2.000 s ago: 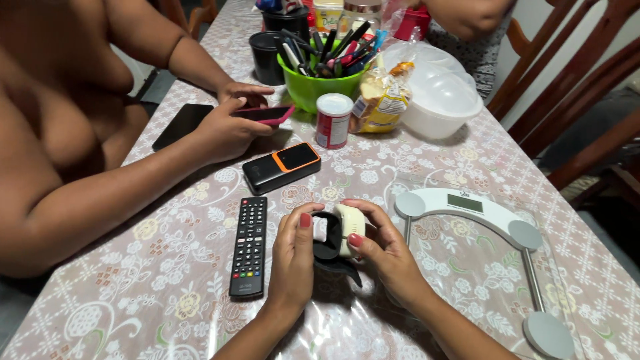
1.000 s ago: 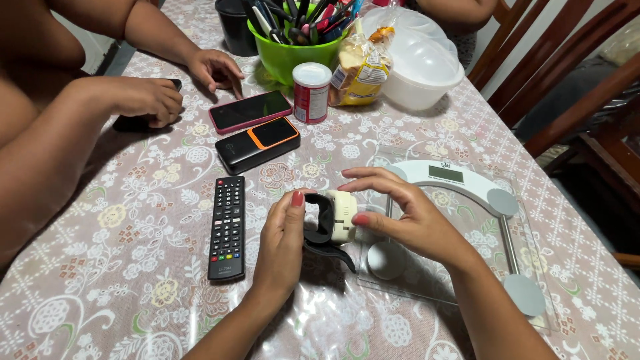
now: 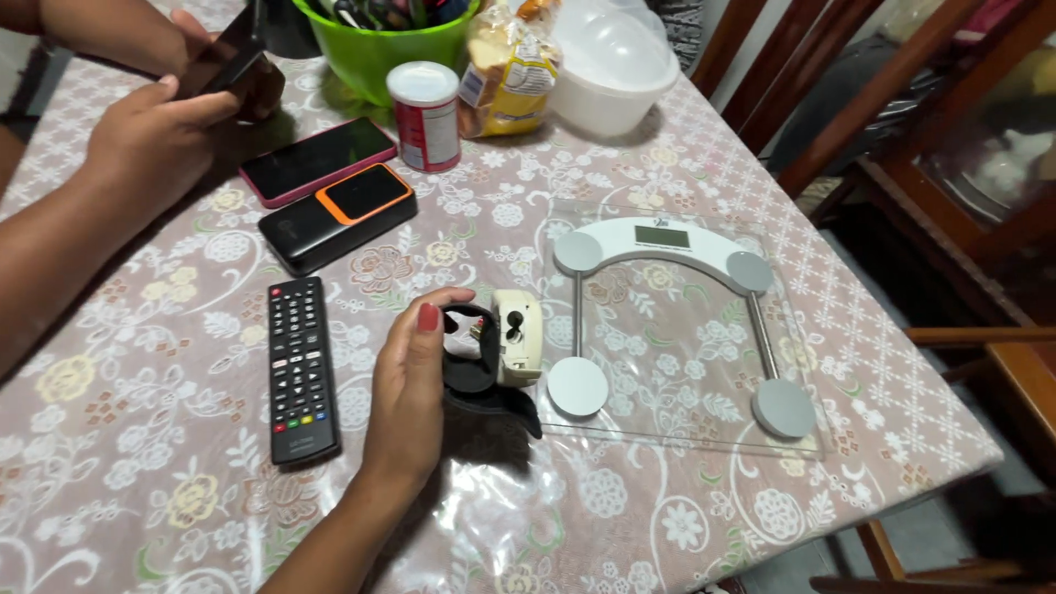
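Note:
My left hand [image 3: 412, 379] holds a cream plastic device [image 3: 520, 337] by its black strap [image 3: 474, 388], which is curled into a loop; a loose strap end points down to the right. Dark openings show on the device's side facing me. My right hand is out of view. Left of my hand lies a black remote control [image 3: 303, 371]. A glass bathroom scale [image 3: 660, 330] with a white display arch and round grey pads lies right of the device.
Farther back are a black-and-orange device [image 3: 338, 219], a pink-edged phone [image 3: 318, 161], a red can [image 3: 425, 124], a green bowl [image 3: 388, 49], bagged bread [image 3: 507, 82] and clear plastic bowls [image 3: 610, 82]. Another person's hands [image 3: 157, 136] hold a dark phone [image 3: 239, 49] at upper left.
My right hand has left the cream device and the view. My left hand still holds the strap. The other person has lifted a dark phone off the table.

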